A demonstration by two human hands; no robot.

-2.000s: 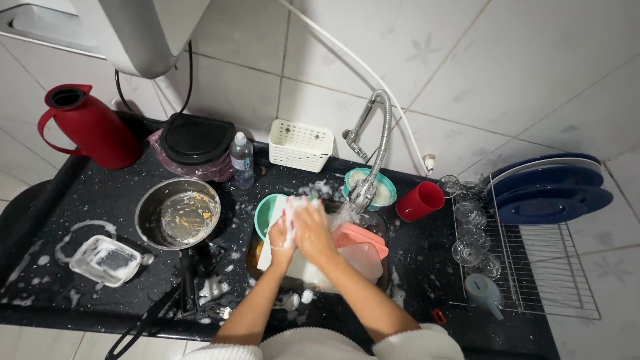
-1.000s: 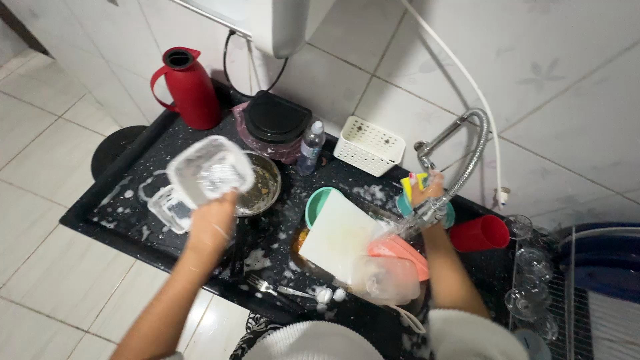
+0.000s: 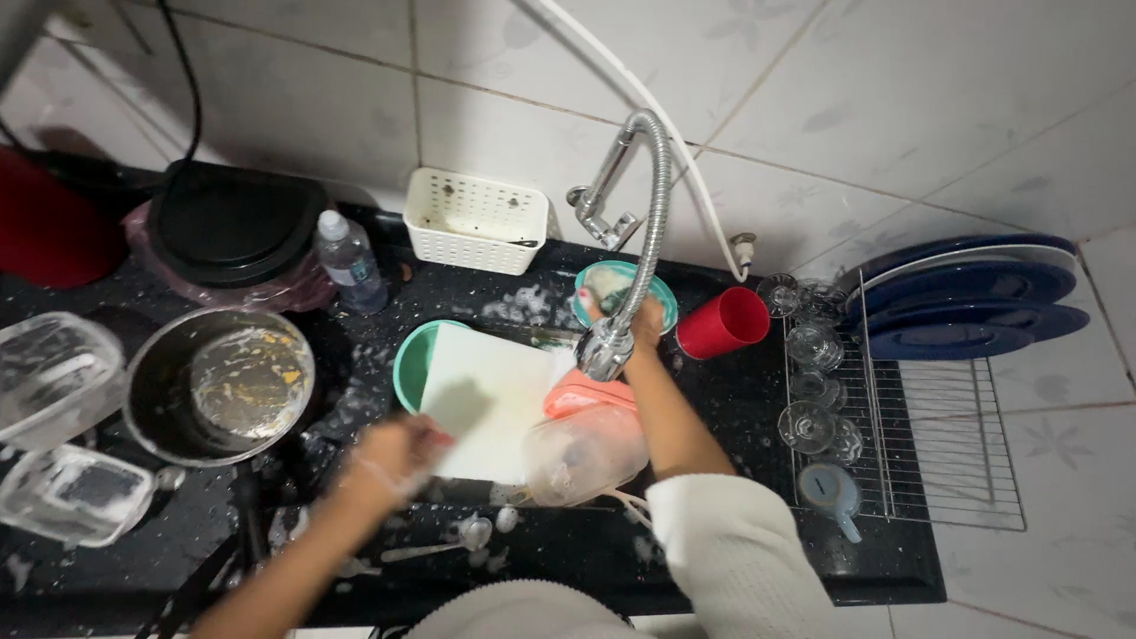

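Observation:
My left hand (image 3: 395, 457), blurred and with suds at the wrist, is over the left edge of a white cutting board (image 3: 488, 399); its grip is unclear. The board leans in the sink over a green bowl (image 3: 410, 368). Behind the metal faucet head (image 3: 606, 349), my right hand (image 3: 646, 318) reaches into a teal bowl (image 3: 666, 293) holding something pale and soapy; the faucet partly hides its fingers. A coral plastic container (image 3: 577, 390) and a translucent container (image 3: 581, 457) lie beside the board. To the right of the teal bowl a red cup (image 3: 726, 321) lies tilted.
Plastic containers (image 3: 75, 493) and a dirty pot (image 3: 297, 390) are at left. Behind stand a plastic bottle (image 3: 352, 266), a black-lidded bin (image 3: 238, 222) and a white basket (image 3: 475, 222). A wire rack (image 3: 958, 444) at right holds blue plates (image 3: 985, 284), near several glasses (image 3: 806, 426).
The plastic container that my left hand held is now on the counter at left, and that hand has come back over the board. The yellow sponge at my right hand is no longer visible.

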